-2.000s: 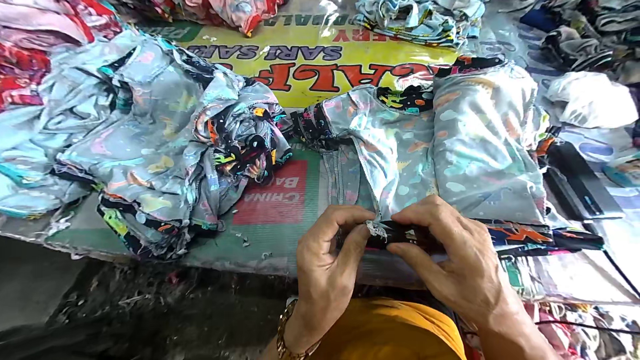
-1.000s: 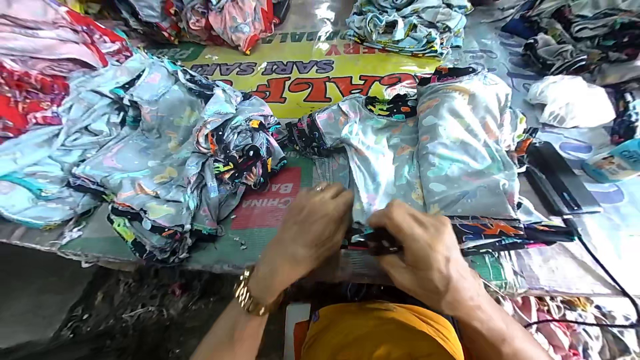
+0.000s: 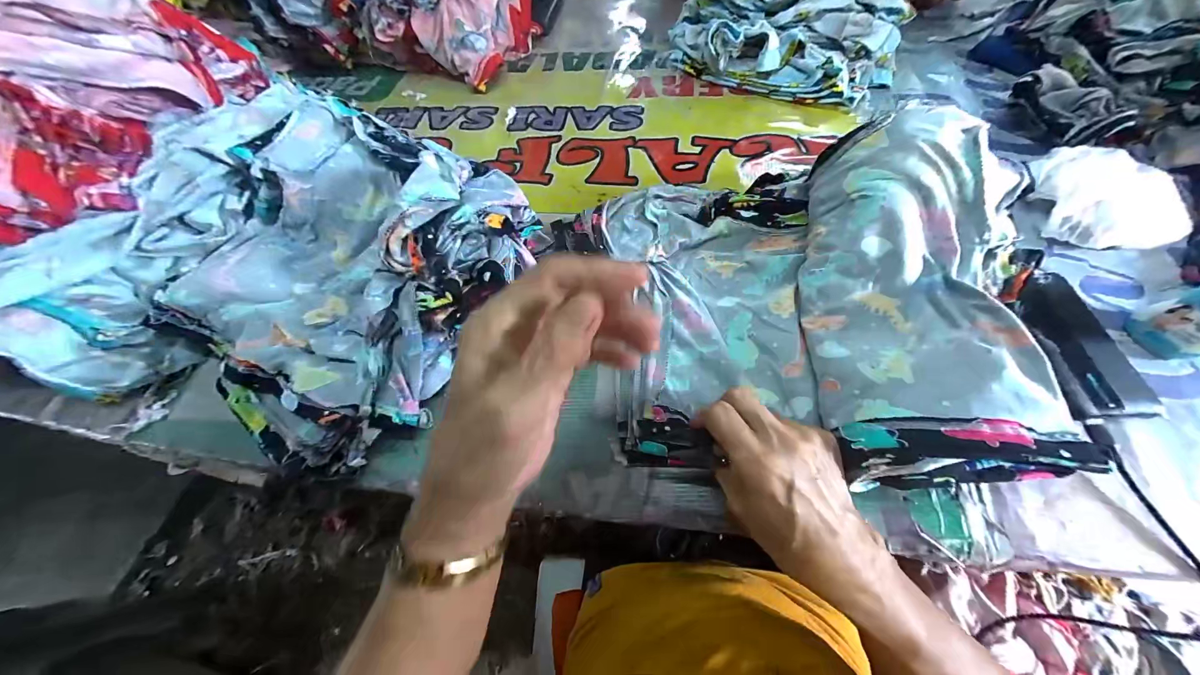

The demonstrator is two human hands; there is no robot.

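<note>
A grey printed garment (image 3: 731,309) with a dark patterned hem lies flat before me. My right hand (image 3: 778,459) rests on its lower hem, fingers bent; whether it pinches the cloth cannot be told. Raised over the garment's left edge, my left hand (image 3: 553,356) has its fingers apart and is slightly blurred, with nothing seen in it. A folded grey garment (image 3: 928,281) with the same print overlaps the flat one on the right. To the left, a loose heap of similar garments (image 3: 319,234) spreads to the table's front edge.
Light blue garments (image 3: 787,47) are stacked at the back, near pink and red clothes (image 3: 459,37). A black box-shaped object (image 3: 1078,347) with a cable lies at the right, below a white cloth bundle (image 3: 1106,197). Red and pink fabric (image 3: 66,150) fills the far left.
My hands were together at the garment's lower edge; my left hand has lifted away, up from the hem. My right hand has stayed near the hem.
</note>
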